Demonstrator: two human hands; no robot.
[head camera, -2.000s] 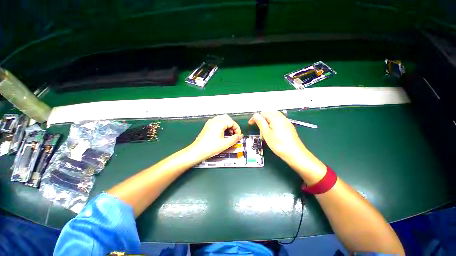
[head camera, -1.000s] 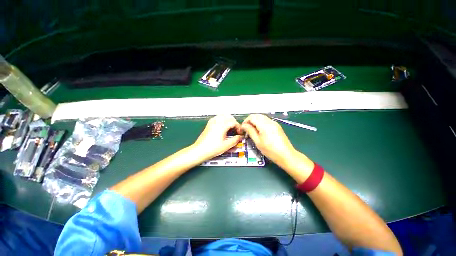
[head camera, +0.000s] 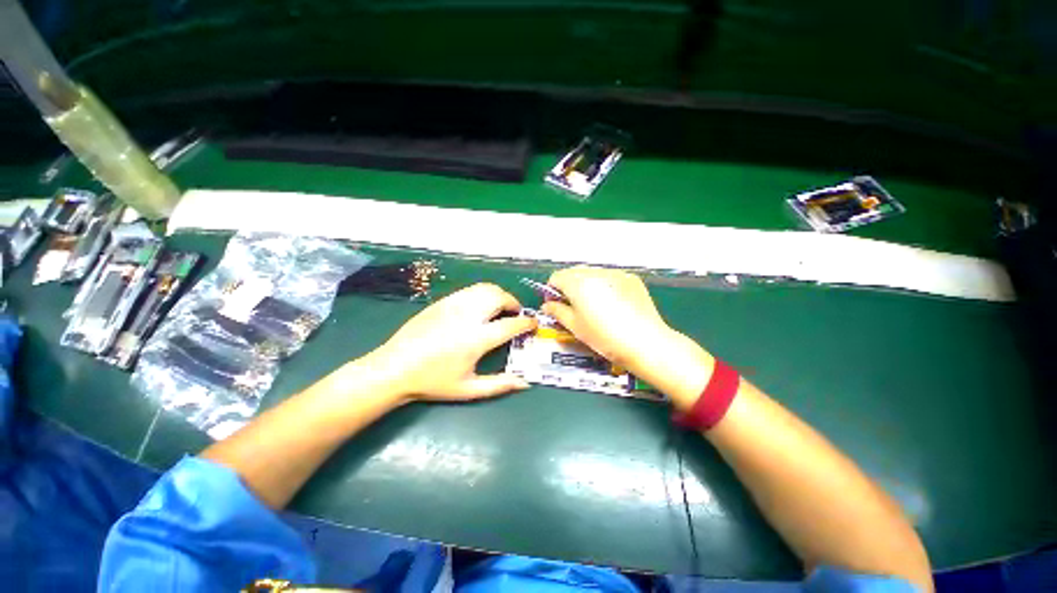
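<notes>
The opened phone assembly [head camera: 568,361] lies on the bench in front of me, with a dark block and orange flex cable showing. My left hand [head camera: 458,342] holds its left end, thumb at the near edge and fingers at the far edge. My right hand [head camera: 614,319] is over its right part and grips the thin silver tweezers [head camera: 538,287], which point left above the phone's far edge. The fingers hide part of the phone. No cable can be made out between the fingertips.
Left of my hands lie a clear plastic bag [head camera: 249,324] and dark cables with coppery tips [head camera: 388,279]. Phone assemblies are piled at far left [head camera: 110,295]. Beyond the white strip [head camera: 522,235], the belt carries spaced phones [head camera: 844,204] and a long black bar [head camera: 383,155].
The tweezers have gone from the bench into my right hand. My left hand has spread onto the phone's left end. The view has turned, so the surroundings appear shifted and tilted.
</notes>
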